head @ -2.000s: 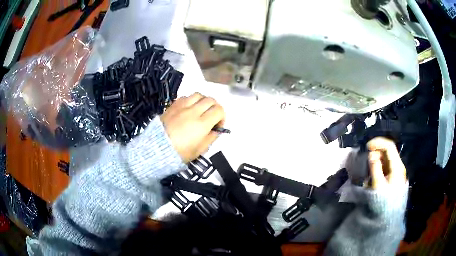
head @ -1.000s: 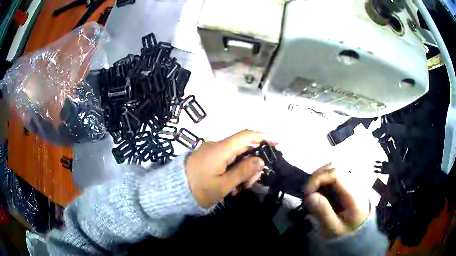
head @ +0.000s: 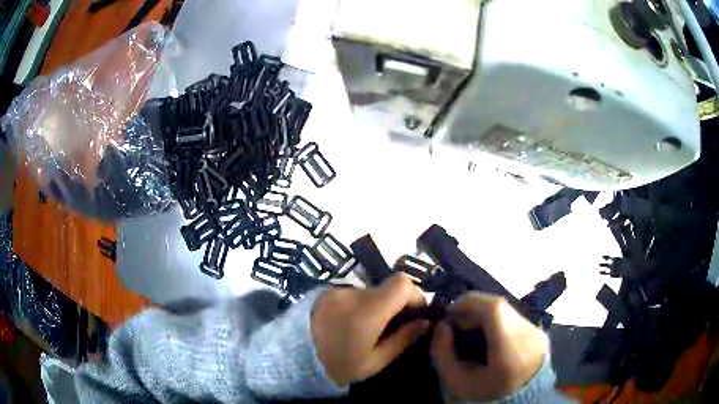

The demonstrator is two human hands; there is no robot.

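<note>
My left hand [head: 370,325] and my right hand [head: 490,343] are close together at the near edge of the pale machine bed. Their fingers are closed on dark strap material between them; the exact grip is blurred and partly hidden. A black tri-glide slide [head: 415,269] shows just above my left fingertips. A black webbing strap [head: 461,262] runs from behind my hands up and to the left. Another strap end [head: 370,259] lies above my left hand. Loose tri-glide slides [head: 236,130] are heaped at left, with several spread towards my left hand.
The sewing machine head [head: 568,87] fills the upper right. A clear plastic bag [head: 87,126] lies at left on the orange wooden table [head: 67,264]. A black strap heap [head: 654,292] is at far right, with a strap end [head: 552,208] below the machine head.
Both hands have moved nearer the table's front edge and closer together. The strap that was stretched between them is now mostly hidden by my fingers. The view has shifted slightly.
</note>
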